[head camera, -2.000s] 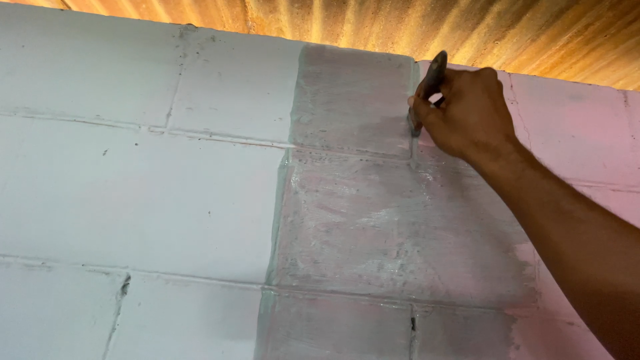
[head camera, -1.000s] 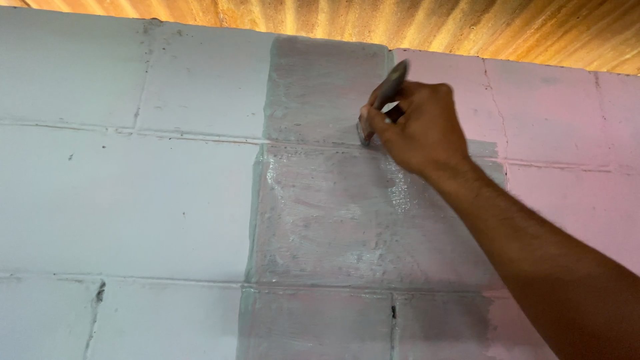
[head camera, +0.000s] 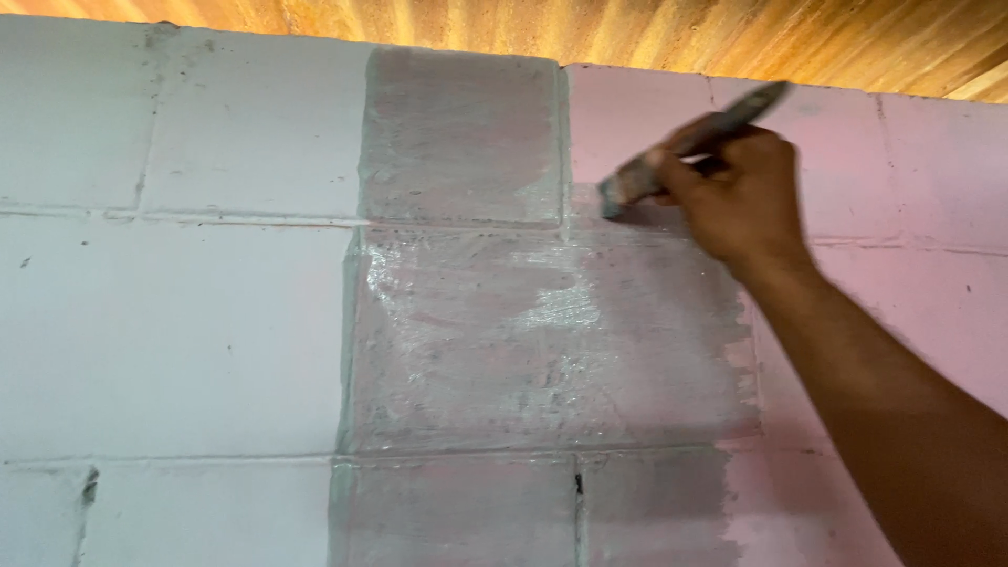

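Observation:
My right hand (head camera: 732, 189) grips a paintbrush (head camera: 713, 134), its handle pointing up and to the right. The bristles, coated in grey-green paint, touch the block wall just right of a vertical mortar joint, above a horizontal one. Wet grey paint (head camera: 472, 331) covers a band of the wall, with shiny streaks and pink showing through. This band has a fairly straight left edge and a ragged right edge. My left hand is out of view.
Pale whitish blocks (head camera: 181, 339) lie left of the grey band and pink blocks (head camera: 906, 315) lie right of it. Corrugated roofing sheets (head camera: 504, 27), lit orange, run above the wall's top edge. A small dark hole (head camera: 579, 483) marks a lower joint.
My right hand and the brush have moved across the vertical joint to the block on its right. A second ago the brush was on the grey block left of that joint.

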